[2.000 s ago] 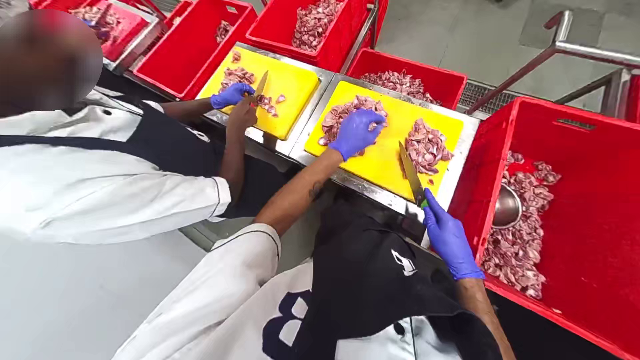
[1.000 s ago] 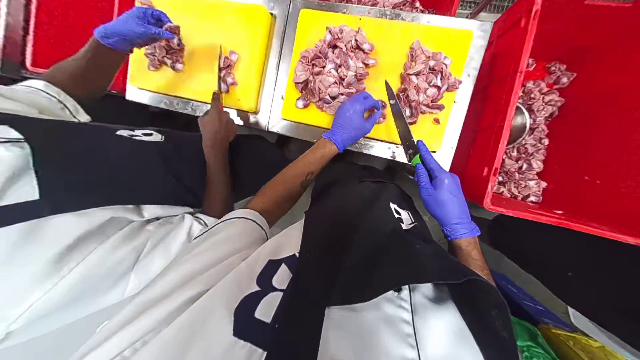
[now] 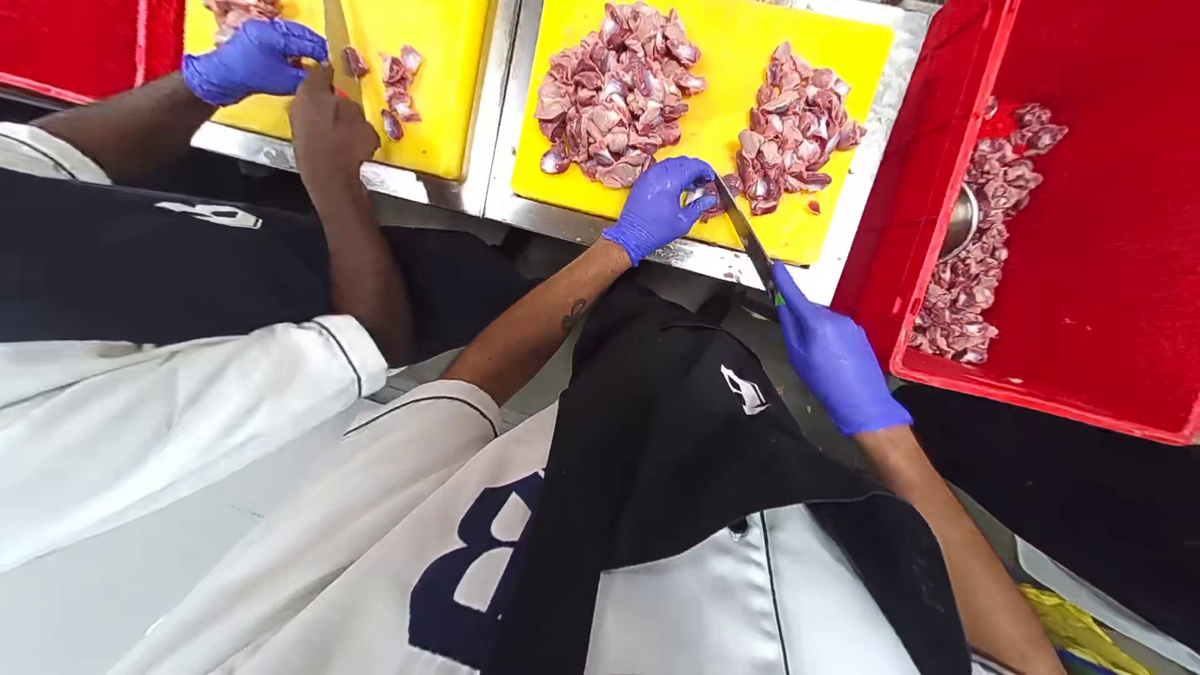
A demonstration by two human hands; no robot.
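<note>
In a blue glove, my left hand (image 3: 661,206) pinches a small piece of meat (image 3: 714,199) near the front edge of a yellow cutting board (image 3: 722,103). My right hand (image 3: 834,347), also gloved, grips the green handle of a knife (image 3: 745,230); its blade slants up and left to the piece at my left fingertips. A large pile of meat pieces (image 3: 619,94), gizzard-like, lies on the board's left part. A smaller pile (image 3: 792,131) is on the right, just beyond the blade. The board rests on a metal surface (image 3: 553,217).
A red crate (image 3: 1106,244) at the right holds meat pieces (image 3: 998,244) and a metal bowl (image 3: 961,223). On the left, a co-worker's gloved hand (image 3: 253,61) and bare hand (image 3: 328,122) work with a knife (image 3: 335,33) over another yellow board (image 3: 441,94). Another red crate (image 3: 56,47) stands beyond.
My left hand has moved from over the left pile to the board's front edge, beside the knife blade. The co-worker's gloved hand has come closer to their knife since one second ago. The view has shifted.
</note>
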